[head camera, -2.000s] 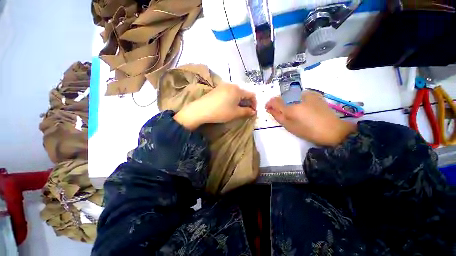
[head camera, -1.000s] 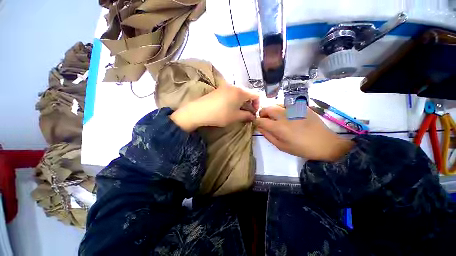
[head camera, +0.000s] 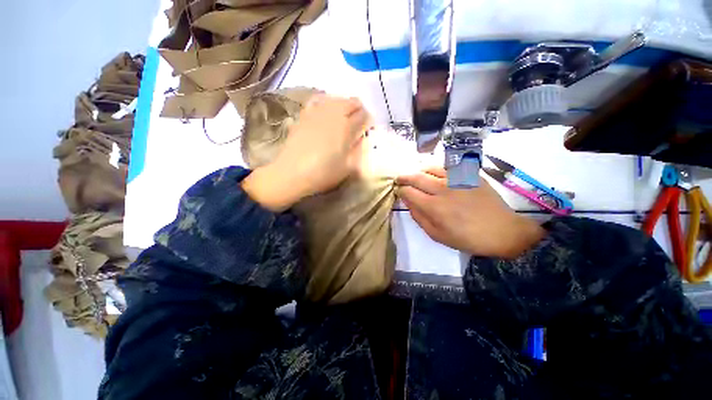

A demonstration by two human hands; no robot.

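A tan-brown garment piece (head camera: 351,246) lies bunched on the white table and hangs over its front edge, left of the needle area. My left hand (head camera: 320,144) is on the upper part of the cloth, its fingers curled over a fold. My right hand (head camera: 461,211) pinches the cloth's right edge at its fingertips, just below the needle area. The white sewing machine (head camera: 484,51) with a blue stripe stands above. Its presser foot area is washed out by bright light. A grey-blue attachment (head camera: 463,164) sits right of the needle, over my right fingers.
Cut brown pieces (head camera: 234,58) are piled at the upper left. Brown bundles (head camera: 90,172) lie left of the table, near a red pipe (head camera: 19,242). Snips (head camera: 531,187) lie right of my right hand. Red-handled scissors (head camera: 666,205) and a yellow-orange pair (head camera: 695,234) lie far right. A dark case (head camera: 648,117) overhangs there.
My left hand has moved up and left, away from my right hand, over the cloth. My right hand stays near the needle at the cloth's edge. The view has shifted slightly.
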